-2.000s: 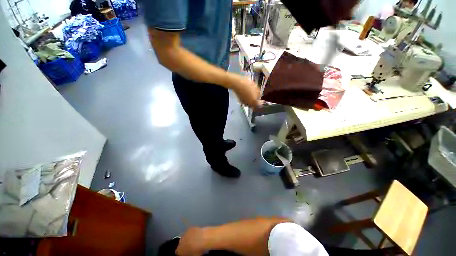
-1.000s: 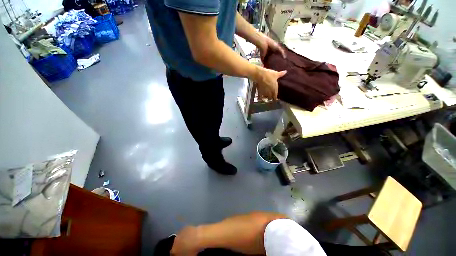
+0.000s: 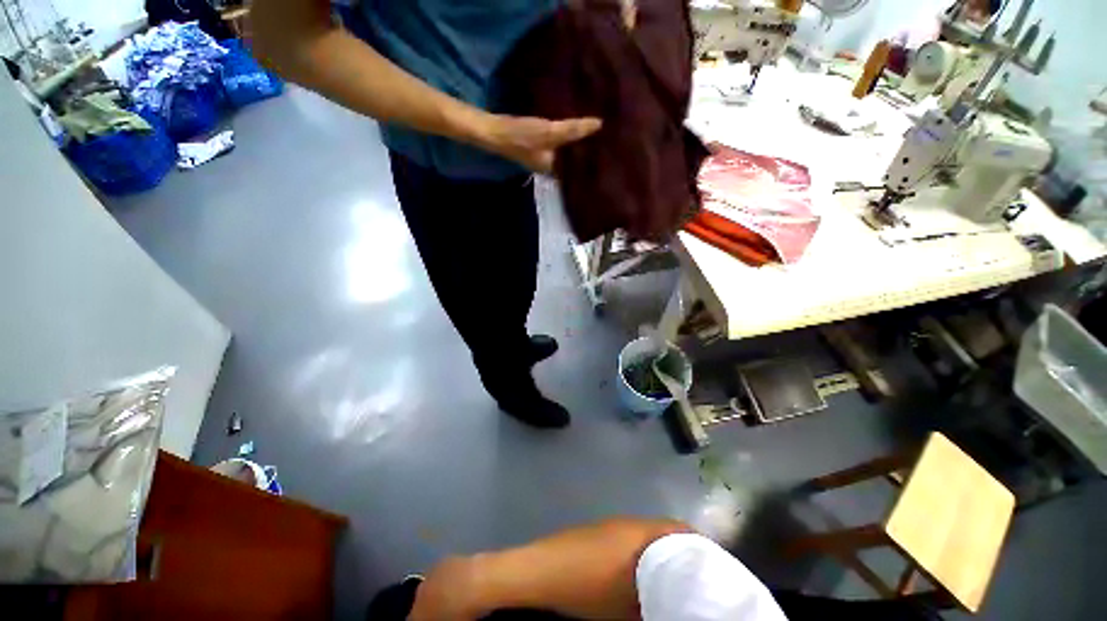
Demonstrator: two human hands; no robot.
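My right hand is at the bottom edge, partly cut off, at the end of my bare forearm with a white sleeve. It lies by something dark; its fingers cannot be made out. My left hand is out of the picture. In front of me, another person in a blue shirt holds a dark red garment up beside the sewing table. A bagged cream garment with a white paper slip lies on the wooden desk at the lower left.
A white sewing table with machines and a pink and orange bagged item stands right. A bucket is on the floor below it. A wooden stool is lower right. Blue baskets of cloth stand at the far left.
The other person has lifted the dark red garment off the table and drawn it left, uncovering the pink and orange item. My right arm has hardly moved.
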